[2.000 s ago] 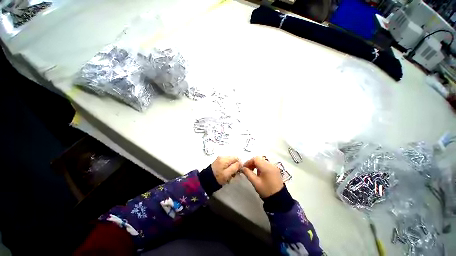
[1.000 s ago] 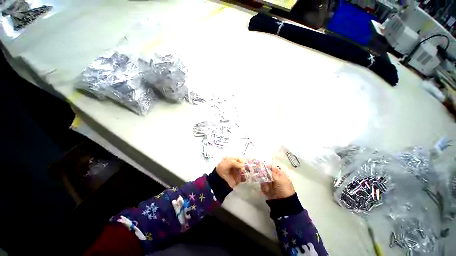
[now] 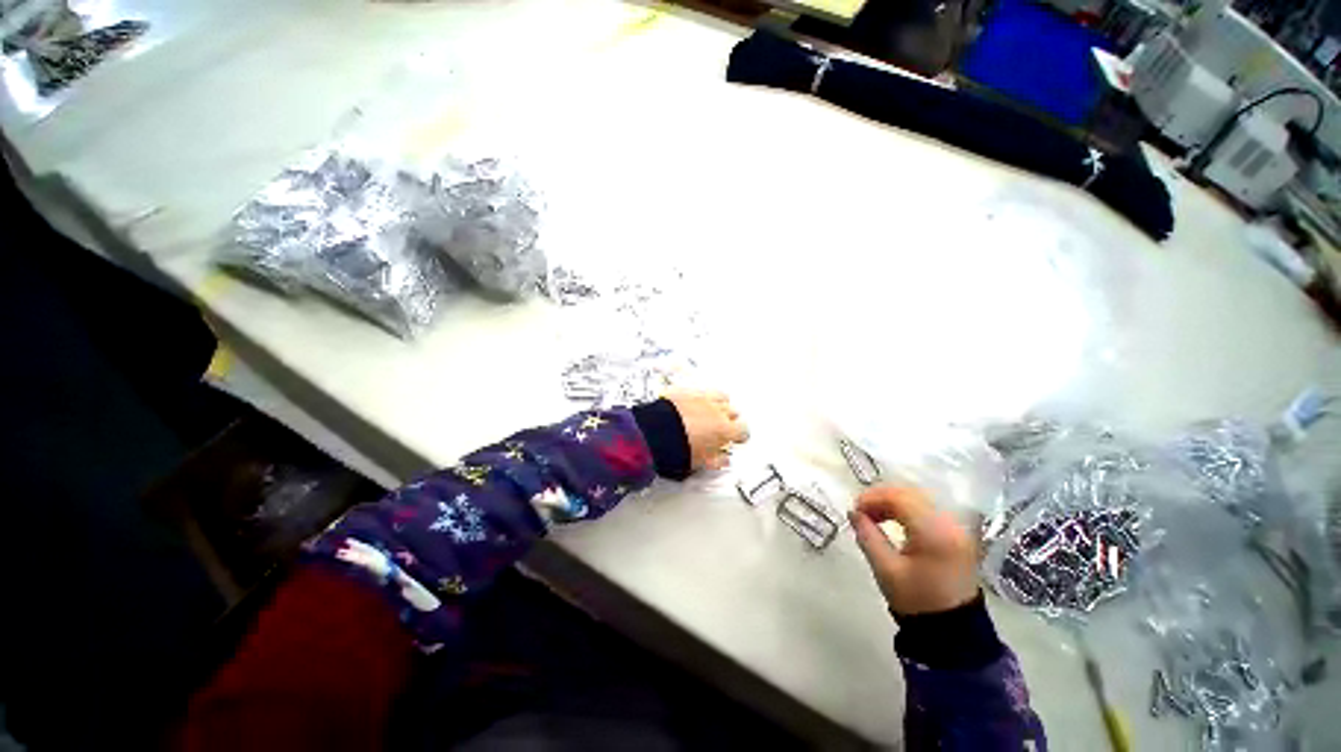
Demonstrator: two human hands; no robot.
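Note:
My left hand (image 3: 709,429) is over the near edge of the pile of wrapped buckles (image 3: 615,376); its fingertips are partly hidden and I cannot tell if they hold anything. My right hand (image 3: 918,547) is right of a bare silver rectangular buckle (image 3: 806,519), thumb and forefinger close together; I cannot tell if a thin clear sleeve is between them. A second silver buckle piece (image 3: 762,485) lies just left of the bare buckle. Another narrow silver buckle (image 3: 859,460) lies above my right hand.
Two bulging silver-grey bags (image 3: 335,235) stand at the left. An open clear bag of dark-silver hardware (image 3: 1071,555) is at the right, with loose metal fittings (image 3: 1218,691) below it. A thin yellow tool (image 3: 1106,708) lies nearby. A black fabric roll (image 3: 956,125) lies at the far side.
My hands have moved apart, the left up to the pile and the right rightward. The clear-wrapped item held between them is gone from there. Bare buckles now show between the hands.

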